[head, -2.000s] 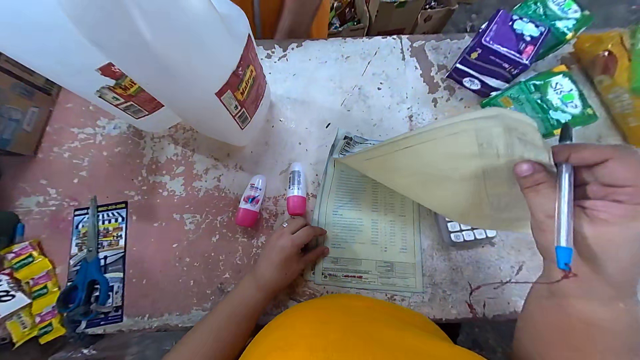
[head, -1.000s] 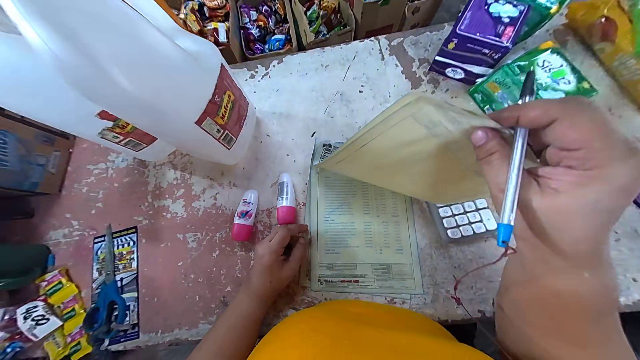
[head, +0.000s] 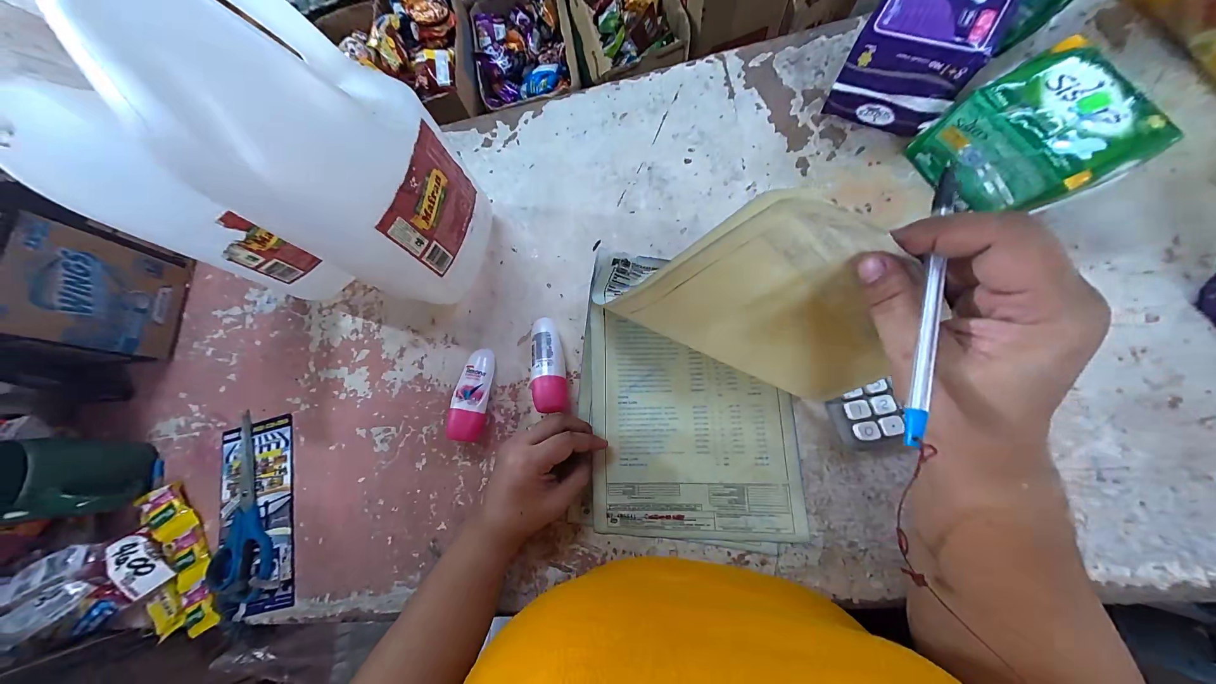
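My right hand [head: 1007, 313] pinches the lifted corner of a yellowish top sheet [head: 769, 294] and also holds a ballpoint pen [head: 926, 332] with a blue end and a red string. Under the raised sheet lies a printed form [head: 698, 446] on a thin stack of papers. My left hand [head: 543, 475] rests on the counter with its fingertips at the stack's left edge, fingers curled. Just above it stand or lie two roll-on bottles with pink caps, one [head: 548, 366] close to the fingers, the other [head: 470, 394] farther left. A calculator [head: 869, 413] is partly hidden by the sheet and hand.
Large translucent plastic jugs [head: 380, 190] occupy the upper left. Blue-handled scissors [head: 244, 541] lie on a printed card at lower left, beside yellow sachets [head: 180, 560]. A purple box [head: 912, 62] and green pack [head: 1045, 128] sit upper right. Boxes of wrapped snacks [head: 522, 57] line the far edge.
The view has shifted, bringing more snack boxes into sight. The sheet stays lifted in my right hand with the pen, and my left hand remains by the stack's left edge.
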